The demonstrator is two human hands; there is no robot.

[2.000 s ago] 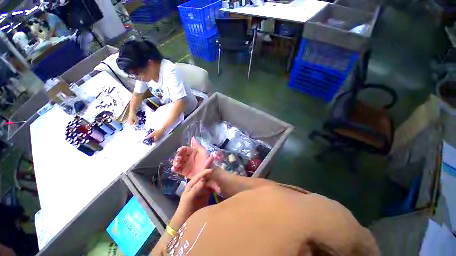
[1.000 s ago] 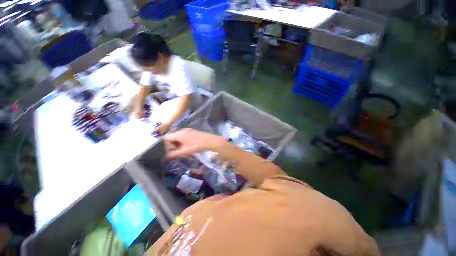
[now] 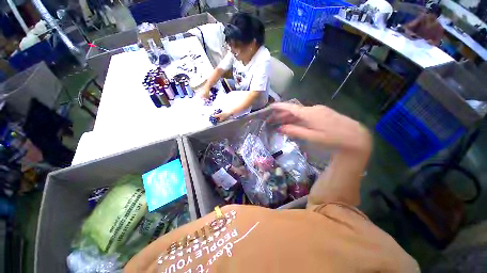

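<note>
My right hand (image 3: 315, 123) is raised over the far right rim of the bin (image 3: 193, 176) with the bags. It is blurred, with fingers stretched to the left and apart, and nothing shows in it. My left hand is not visible; a yellow band shows at the edge of my orange-brown shirt. Clear plastic bags (image 3: 256, 165) with dark, red and white contents lie in the bin below my right hand. A turquoise box (image 3: 164, 184) and a yellow-green bag (image 3: 120, 213) with dark lettering lie in the adjoining left bin (image 3: 115, 159).
A seated person in white (image 3: 253, 72) handles small dark items at the white table (image 3: 120, 120), where thread spools (image 3: 160, 88) stand. Blue crates (image 3: 422, 130) and a chair (image 3: 432, 202) are at the right. Another person sits at a far table.
The view has swung right and shows more of the left bin. My hands were together over the bags, then one reached over the bin; now my right hand is raised further right.
</note>
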